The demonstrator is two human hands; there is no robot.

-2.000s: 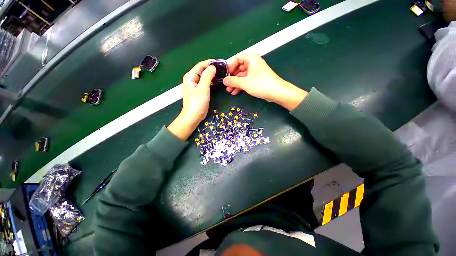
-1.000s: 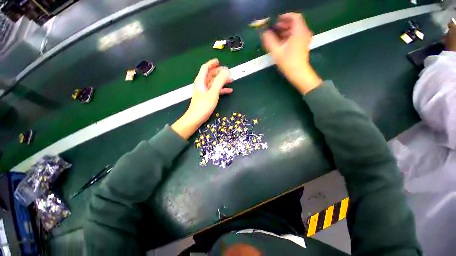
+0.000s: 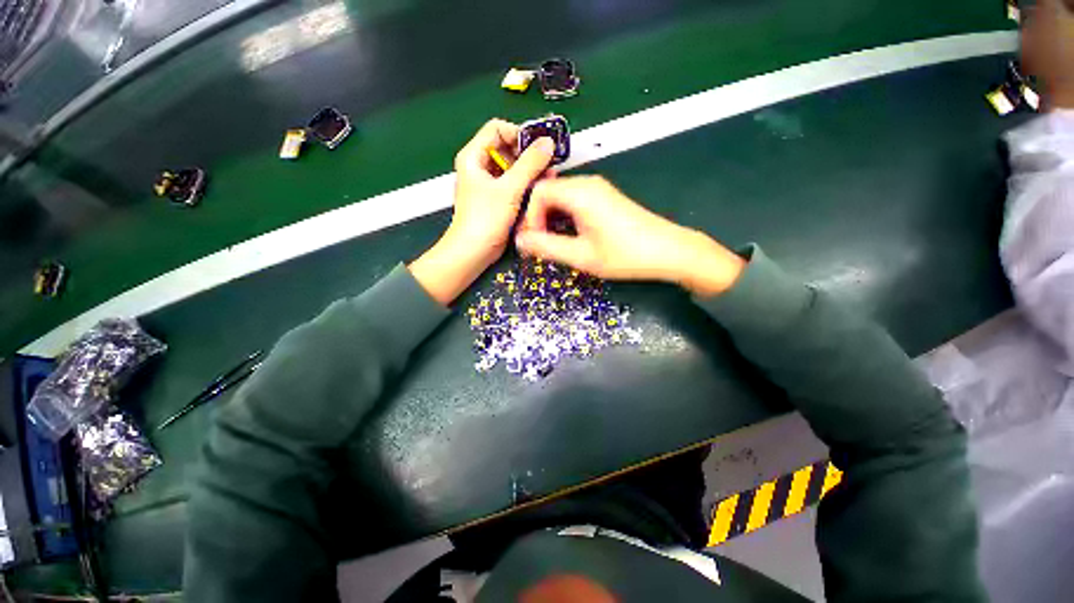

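Note:
My left hand (image 3: 489, 194) is shut on a black rounded-square watch housing (image 3: 544, 139), held at the white strip with the thumb on its face. A small yellow piece shows beside the fingers. My right hand (image 3: 583, 230) is just below the housing, over the top edge of the loose pile of small parts (image 3: 536, 324). Its fingers are curled together and slightly blurred; whether they hold a small part cannot be told. The pile is white-silver below and dark with yellow spots above.
The green conveyor (image 3: 400, 94) beyond the white strip (image 3: 294, 236) carries several spaced black units with yellow-white modules. At left lie tweezers (image 3: 212, 389), clear parts bags (image 3: 100, 371) and a blue box (image 3: 47, 495). At right is a neighbour's white sleeve (image 3: 1042, 224).
My right hand has come back from over the conveyor to beside the pile. My left hand, empty a second ago, now holds a housing. Belt units have shifted slightly left.

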